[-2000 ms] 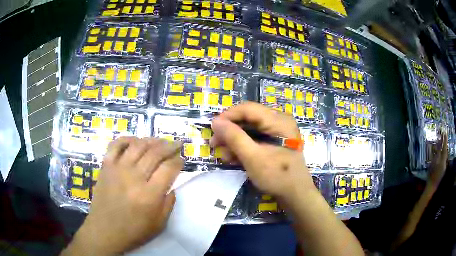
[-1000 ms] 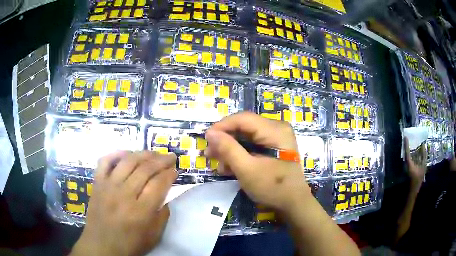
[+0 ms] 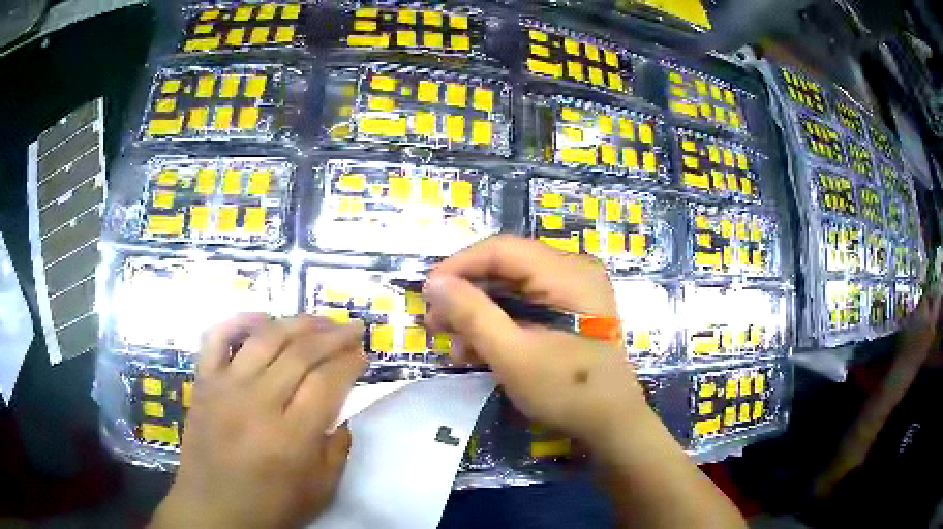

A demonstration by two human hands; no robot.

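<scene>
My right hand (image 3: 527, 320) holds black tweezers (image 3: 527, 310) with an orange rear end like a pen. Their tip is over a circuit board (image 3: 385, 333) with yellow pads, in a pocket of the clear blister tray (image 3: 300, 232). My left hand (image 3: 274, 387) rests at the left edge of the same board, fingers bent. A white release liner (image 3: 398, 455) lies partly under my left hand and carries a small dark adhesive pad (image 3: 448, 435). Glare and my fingers hide the tweezers' tips and any piece at them.
More boards sit in the tray's other pockets. A spare sheet with grey-brown bars (image 3: 70, 232) and a white paper (image 3: 12, 320) lie at the left. At the right is another tray (image 3: 827, 207), with a person's blurred arm (image 3: 894, 403) beside it.
Compared with two seconds ago, the tray appears lower and slightly left in view. My hands stay at the same board. The right-hand tray has moved closer to mine, and the other person's arm has shifted.
</scene>
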